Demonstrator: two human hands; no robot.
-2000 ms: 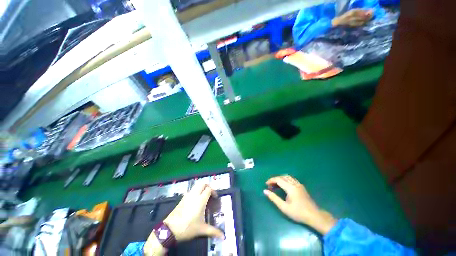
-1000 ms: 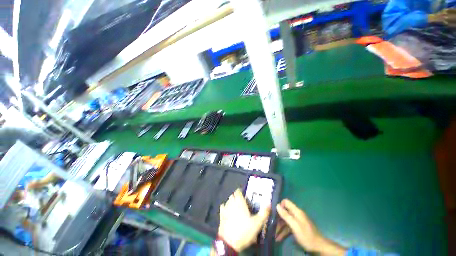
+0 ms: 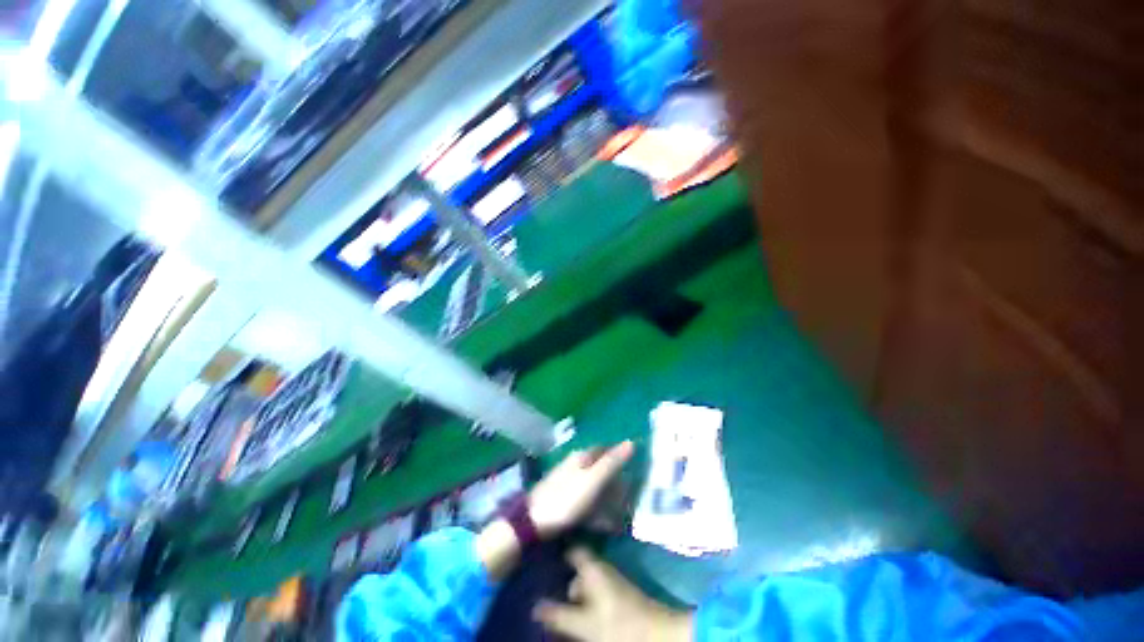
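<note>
A white-backed display module, possibly more than one overlapping, lies on the green bench right of my hands, with dark patches on its back. My left hand, with a dark red wrist strap, is just left of it, apart from it, above the black tray; blur and shadow hide whether it holds anything. My right hand is lower, over the black tray, with thumb and fingers apart and nothing visible in it. White-backed displays lie in a row in a tray behind my left hand.
A white post crosses diagonally to the bench. Brown cardboard fills the right side. A small black part and grey slabs lie behind. An orange holder is at lower left. A blue sleeve shows across the bench.
The view has swung and tilted. The white display is now on the green bench right of the tray, where the bench was bare. Both hands have moved off the tray's display slot.
</note>
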